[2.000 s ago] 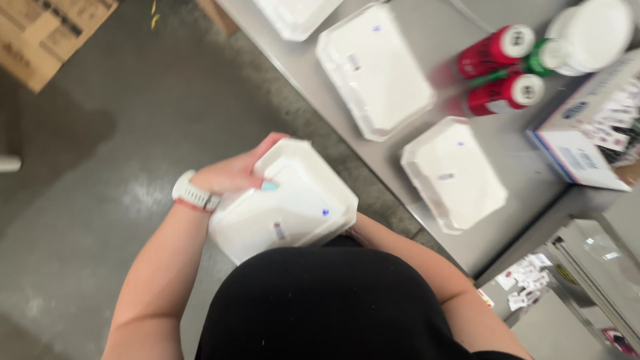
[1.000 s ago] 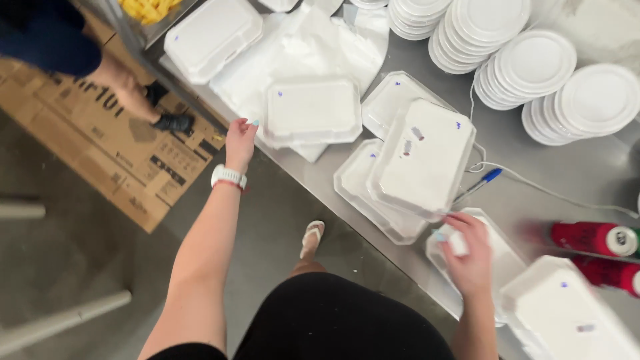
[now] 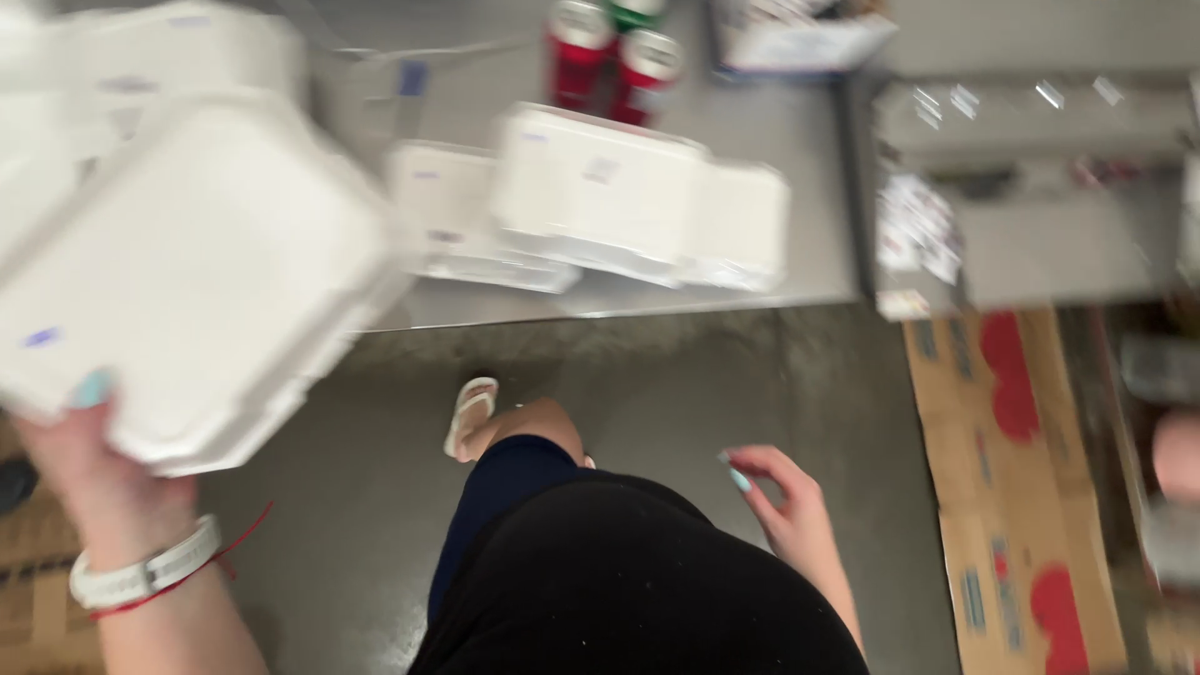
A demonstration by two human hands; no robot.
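My left hand [image 3: 103, 469] grips the near corner of a closed white takeout container [image 3: 187, 272], its thumb on the lid, held up at the left over the table's edge. My right hand [image 3: 783, 502] hangs over the floor, fingers curled and apart, holding nothing. On the metal table, a closed white container [image 3: 600, 192] partly covers another at its left [image 3: 445, 202] and a third at its right [image 3: 750, 220]. More white containers [image 3: 187, 56] lie behind the held one, blurred. Small blue marks show on several lids.
Red drink cans [image 3: 647, 75] and a green one [image 3: 637, 11] stand behind the containers, near a box [image 3: 806, 42]. The metal table's front edge [image 3: 600, 307] runs across the view. Flattened cardboard [image 3: 1012, 487] lies at the right. A sandaled foot [image 3: 472, 412] is on the floor.
My left hand, empty a second ago, now holds a closed container. My right hand has moved away from the table's containers. The view has swung to the right.
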